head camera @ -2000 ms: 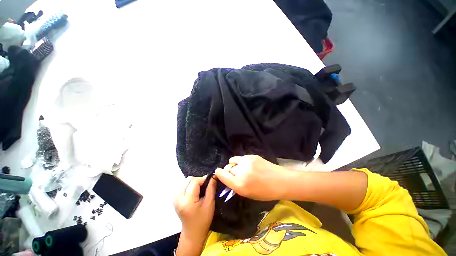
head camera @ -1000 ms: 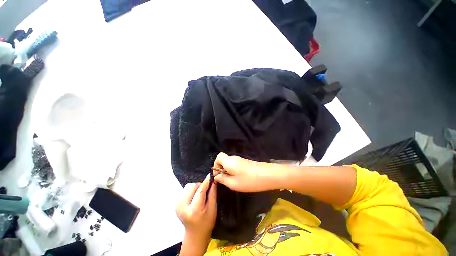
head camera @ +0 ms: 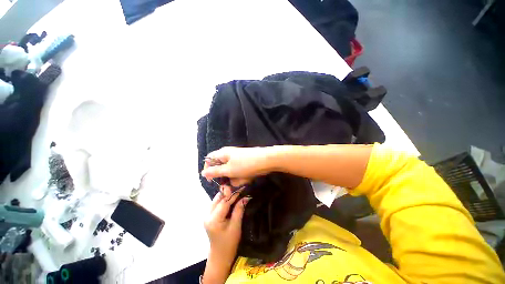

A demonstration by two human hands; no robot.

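A black garment lies bunched on the white table and over my lap, its left part textured. My left hand pinches the garment's edge between thumb and fingers at the lower left of the cloth. My right hand is just above it, its fingers closed together near the left fingertips. A thin bright sliver, perhaps a needle, shows at the right fingers; its exact grip is too small to tell.
A smartphone lies left of my hands, beside loose small black fasteners. Black thread cones are at lower left. A silvery heap and white scraps lie farther left. A black crate stands at right.
My right hand has moved left and up across the cloth, its forearm now higher over the garment. My left hand stays low at the cloth. The view has shifted slightly.
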